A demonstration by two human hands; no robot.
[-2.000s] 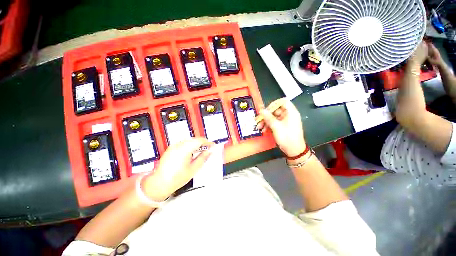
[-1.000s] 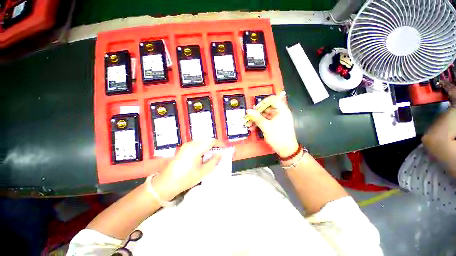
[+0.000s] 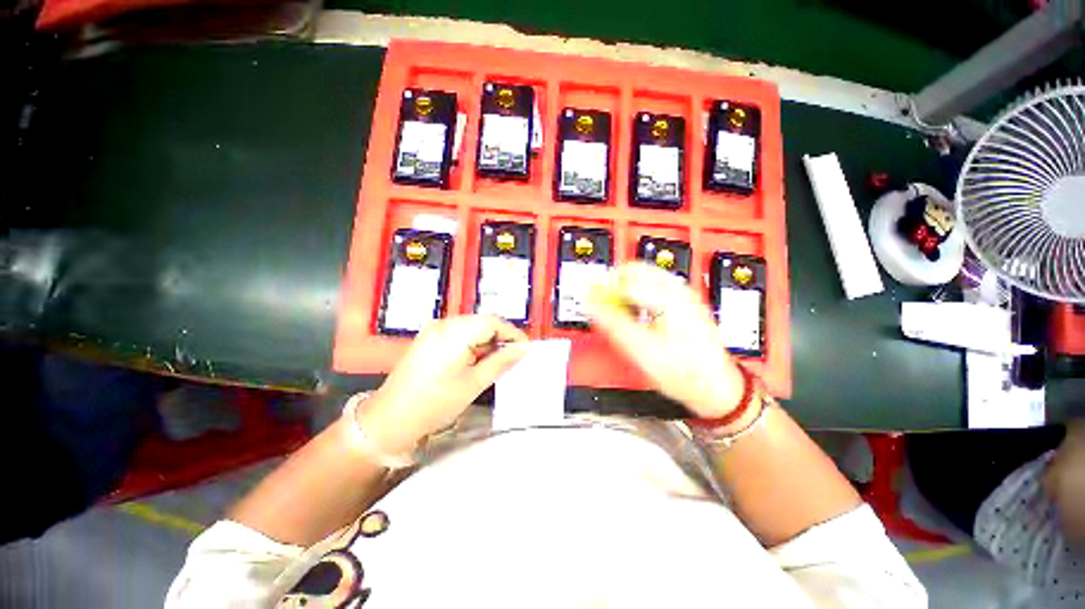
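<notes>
A red-orange tray (image 3: 369, 238) holds two rows of black units with white labels and gold-yellow round marks. My left hand (image 3: 443, 371) holds a white label sheet (image 3: 533, 383) at the tray's front edge, below the middle front unit (image 3: 583, 276). My right hand (image 3: 652, 319) is blurred, over the front row between the middle unit and the one to its right, partly covering that one. Its fingers are bent together; a yellowish thing seems to be at the fingertips, too blurred to tell what it is.
A long white strip (image 3: 842, 226) lies right of the tray. Farther right are a white fan (image 3: 1035, 196), its round base (image 3: 904, 256) with red and black items, a white object (image 3: 952, 324) and papers (image 3: 993, 399). Part of another person in dotted cloth (image 3: 1021, 512) shows at lower right.
The view has turned, so the tray appears farther right. My right hand has moved left along the front row, uncovering the rightmost front unit. My left hand still holds the label sheet.
</notes>
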